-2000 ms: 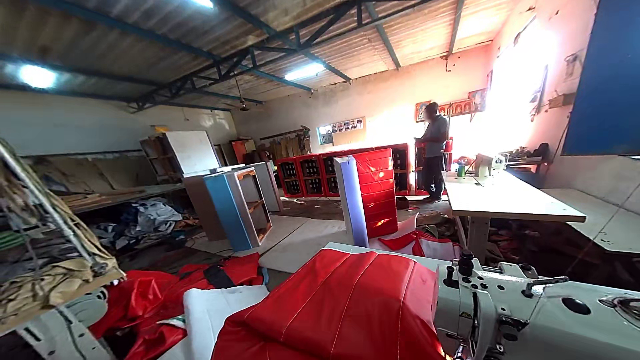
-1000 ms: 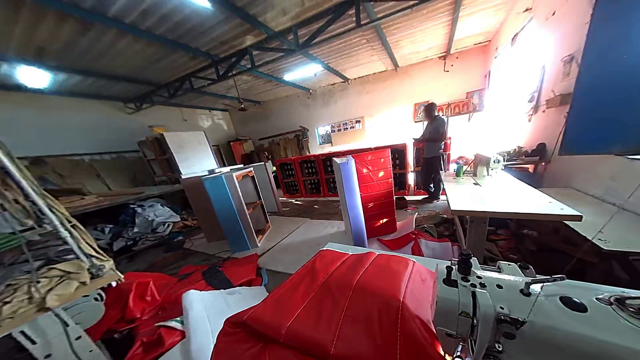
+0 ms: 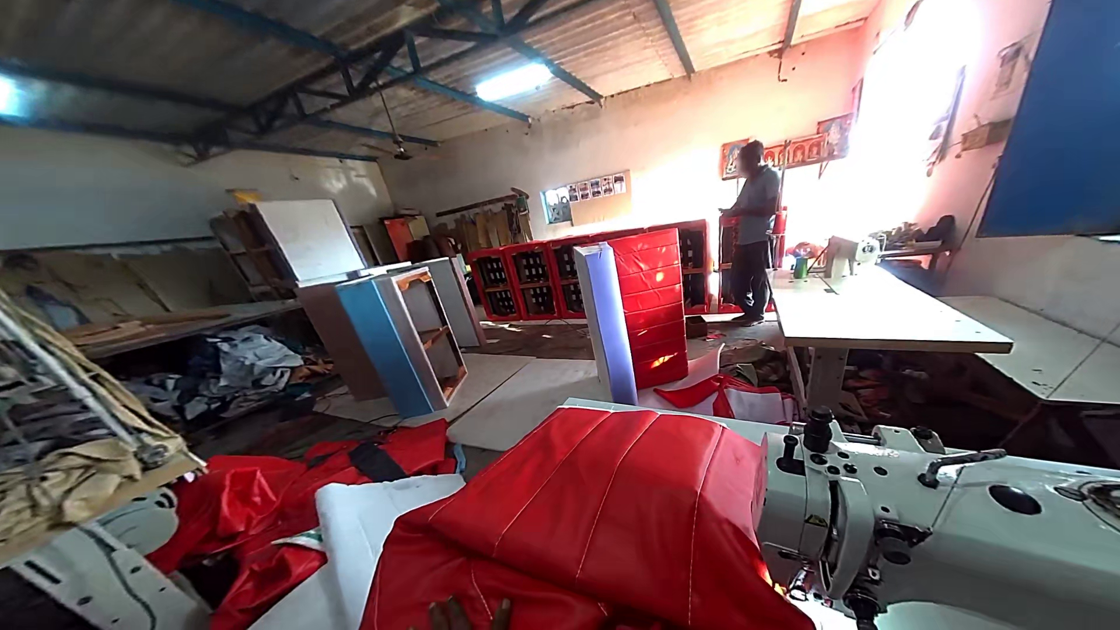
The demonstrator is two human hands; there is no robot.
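Observation:
Red stitched vinyl-like material (image 3: 612,499) lies draped in a large folded piece, with pale seam lines across it. Fingertips of my left hand (image 3: 468,615) rest spread on its near part at the bottom edge; the rest of that hand is out of view. The right side of the red piece meets the head of a sewing machine (image 3: 840,516), whose needle area is partly hidden by the folds. My right hand does not show.
White sheet material (image 3: 376,516) and crumpled red material (image 3: 262,490) lie to the left. Beyond stand a blue-sided wooden frame (image 3: 394,341), an upright red padded panel (image 3: 652,306) and a white-topped table (image 3: 884,315). A person (image 3: 754,227) stands at the back.
The fingertips of my left hand have come into view on the red material at the bottom edge. The person at the back stands in about the same place.

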